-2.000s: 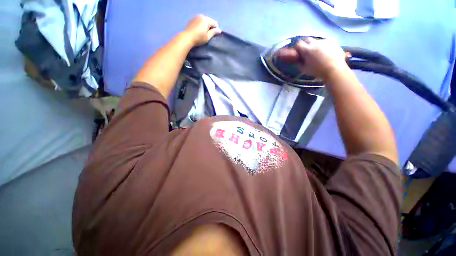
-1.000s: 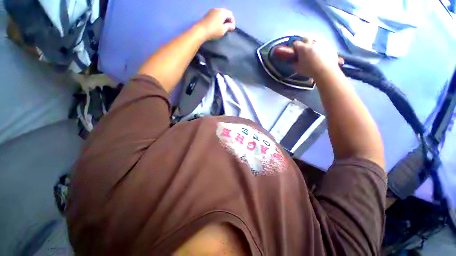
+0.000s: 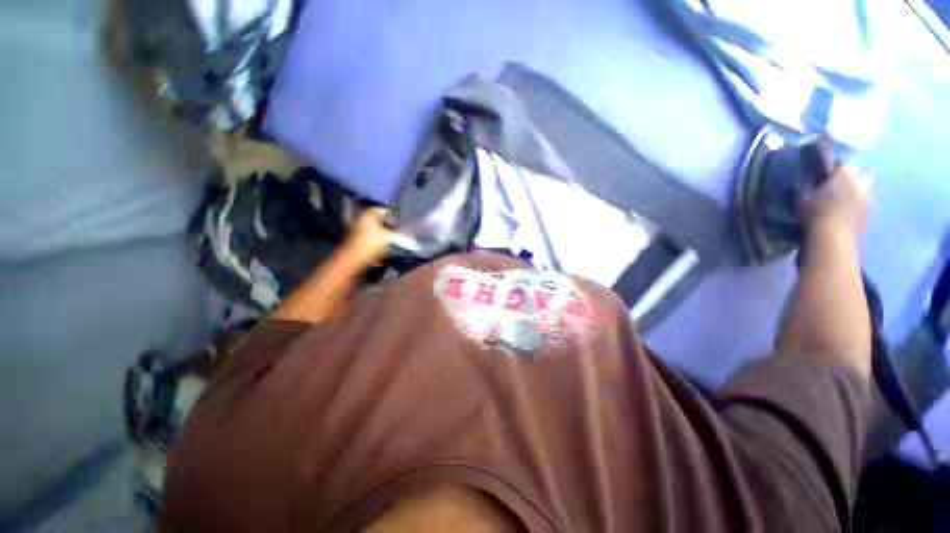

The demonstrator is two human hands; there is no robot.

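Note:
The part-sewn garment [image 3: 563, 219], grey with white panels and a dark band, lies on the blue-violet pressing table against my front. My right hand [image 3: 839, 198] grips the handle of the steam iron [image 3: 766, 198], which is just beyond the right end of the dark grey panel [image 3: 635, 156]; the iron is blurred, and I cannot tell whether it touches the table. My left hand [image 3: 370, 235] is blurred at the garment's near left edge; its fingers are partly hidden, so I cannot tell whether it holds the cloth.
The blue-violet table [image 3: 365, 94] reaches across the view. Another white and grey garment [image 3: 792, 62] lies at the far right. Crumpled grey and white cloth [image 3: 234, 62] hangs at the far left, with a dark-and-white cloth heap [image 3: 266, 229] below it. The iron's black cord [image 3: 885, 354] trails at right.
My left hand has left the panel's far edge and come back to the garment's near left side. My right hand has moved the iron right, off the middle of the dark panel. The view has shifted.

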